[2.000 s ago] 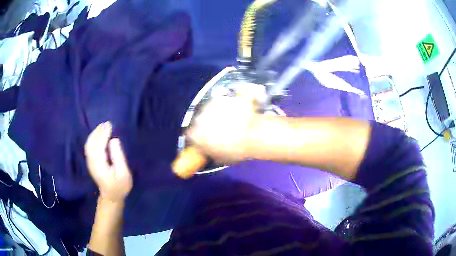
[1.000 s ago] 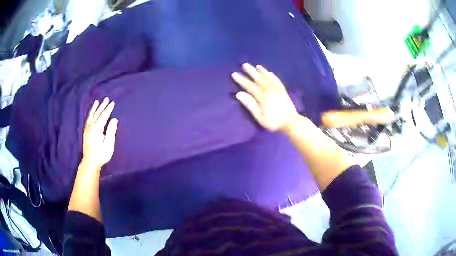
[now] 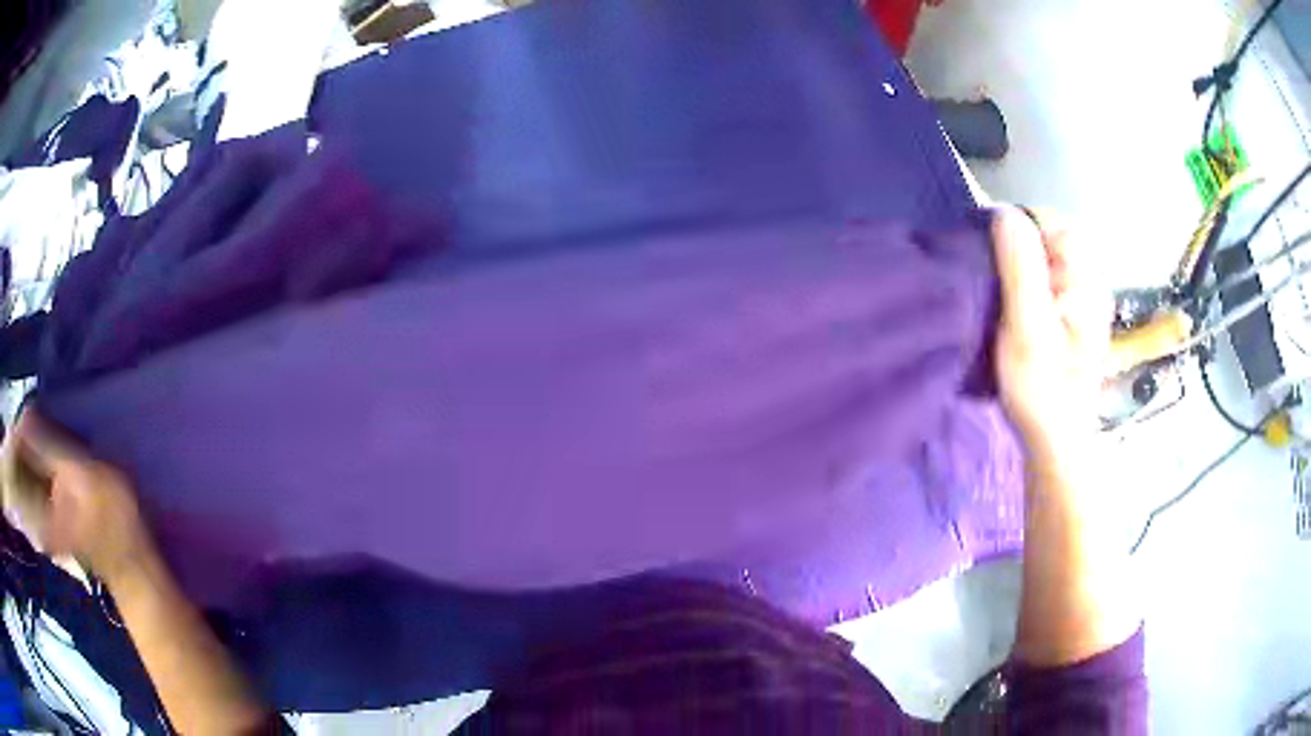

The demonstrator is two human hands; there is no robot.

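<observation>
A dark purple garment is stretched across the blue-violet table cover; a long tube that looks like a sleeve runs from left to right. My right hand grips its narrow, gathered end at the table's right edge. My left hand is at the far left, blurred, with its fingers closed on the garment's other end. More of the garment lies bunched behind at the left. The iron's yellow-orange handle shows to the right of my right hand; most of the iron is hidden.
A pile of white and dark pieces lies beyond the table's left edge. Hoses and a cable run at the right, near a green label. A dark cylindrical part juts from the far right side of the table.
The iron went from my right hand to the right side. My hands, earlier flat on the cloth, have moved outward and taken hold of the garment's two ends, pulling it out long between them.
</observation>
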